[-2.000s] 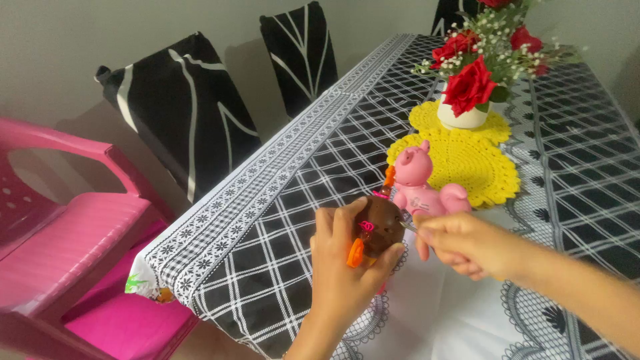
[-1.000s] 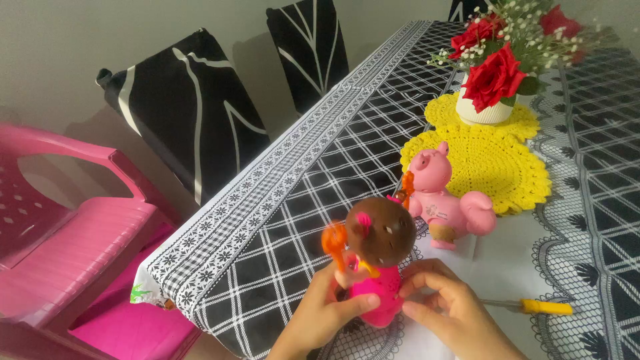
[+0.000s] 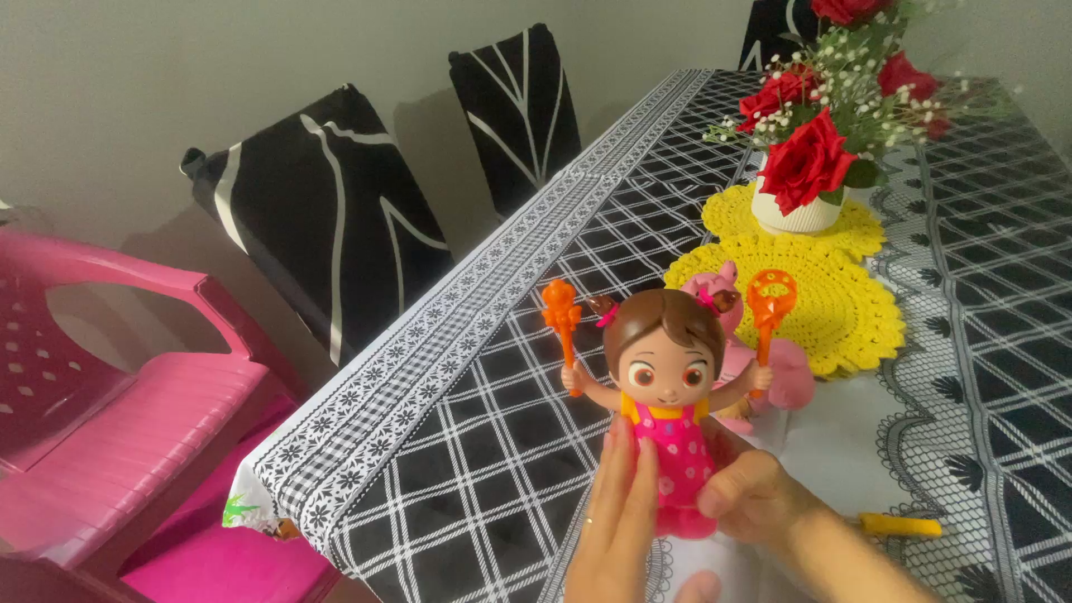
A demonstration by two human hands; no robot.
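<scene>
A plastic girl doll (image 3: 670, 452) with brown hair and a pink dress stands upright, its face toward me, an orange rattle-like piece (image 3: 561, 314) in one fist and another orange piece (image 3: 771, 301) in the other. Against the doll's left side in view lies my left hand (image 3: 618, 502), fingers extended. My right hand (image 3: 758, 494) grips the dress from the right, its thumb at the front. Behind the doll is a pink toy animal (image 3: 787, 373), partly hidden. To the right of my right hand, a tool's yellow handle (image 3: 900, 525) rests on the tablecloth; my wrist covers its other end.
Yellow crocheted mats (image 3: 863, 310) lie beyond the doll, with a white pot (image 3: 796, 209) of red roses (image 3: 808, 159) on them. A black-and-white patterned cloth (image 3: 502, 419) covers the table. Covered chairs (image 3: 310, 209) and a pink plastic armchair (image 3: 126, 410) stand at the left.
The doll has turned from showing the back of its head to facing me. My right hand held something thin at the doll's head two seconds ago; the yellow-handled tool has since been laid down.
</scene>
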